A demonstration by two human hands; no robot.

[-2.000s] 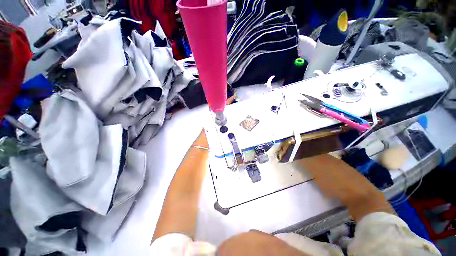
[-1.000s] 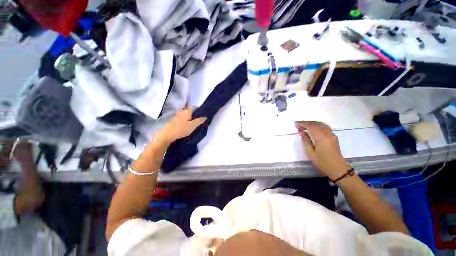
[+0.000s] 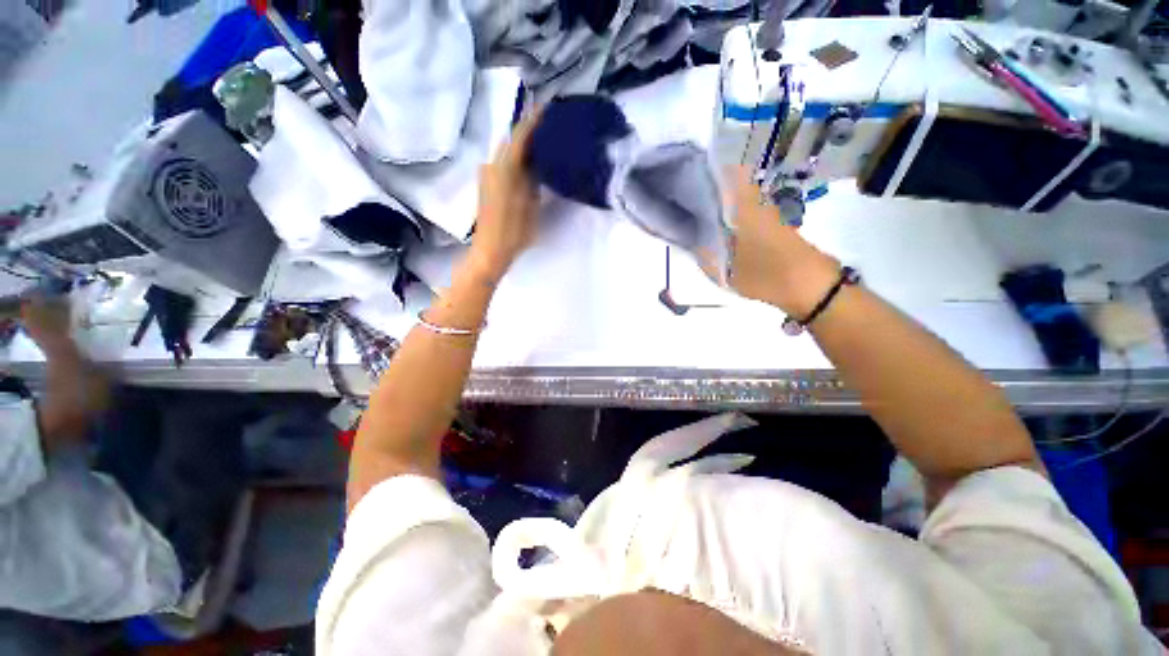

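A garment piece with a navy part (image 3: 576, 150) and a light grey part (image 3: 669, 195) is held above the white table, left of the sewing machine's needle area. My left hand (image 3: 509, 192) grips the navy end at its left side. My right hand (image 3: 759, 246) grips the light grey end at its right side. The grey part shows an opening facing me. Some fingers of both hands are hidden or blurred. The white sewing machine (image 3: 820, 113) with a blue stripe stands at the right, its presser foot area beside my right hand.
Heaped grey pieces with navy edges (image 3: 330, 173) lie at the left, beside a grey box with a round vent (image 3: 192, 192). A dark bundle (image 3: 1049, 317) lies on the right of the table. Another person's arm (image 3: 64, 359) is at the far left.
My left hand has lifted the navy piece off the table. My right hand has come inward and up and taken hold of the grey part. The view has shifted left.
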